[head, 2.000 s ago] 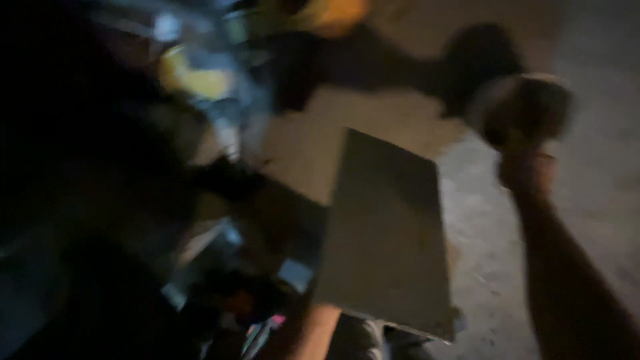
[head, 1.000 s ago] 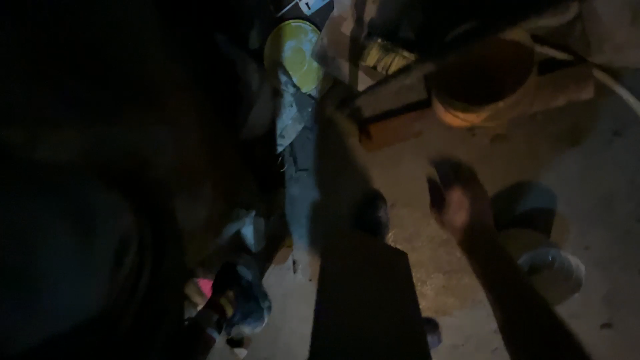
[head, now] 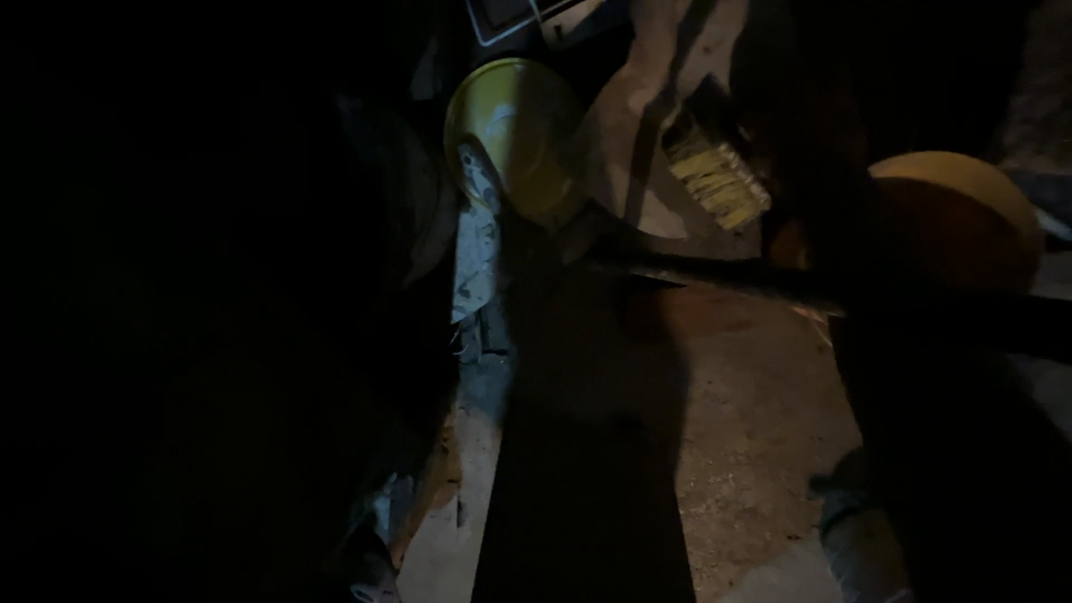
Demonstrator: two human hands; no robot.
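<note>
Neither my left hand nor my right hand can be made out; deep shadow covers the left side and much of the right. A broad dark shape (head: 586, 502), panel or shadow, runs up from the bottom middle. Beyond it sits a round yellow container (head: 523, 126) with pale smears inside. A pale, spattered flat piece (head: 476, 264) extends from its near left side. To the right lies a wide brush with yellowish bristles (head: 724, 188). A dark long bar (head: 737, 276) crosses below the brush towards the right edge.
A round orange-brown container (head: 955, 222) stands at the right. Another rounded object (head: 863, 544), partly shadowed, is at the lower right. Rough floor (head: 754, 444) shows between the dark shapes. Pale-edged items (head: 502, 21) lie at the top, and small unclear objects (head: 377, 578) at the lower left.
The right hand and forearm, visible one second ago, can no longer be made out. The scene is darker, and the view has shifted. A flat panel seen two seconds ago is not clearly recognisable now.
</note>
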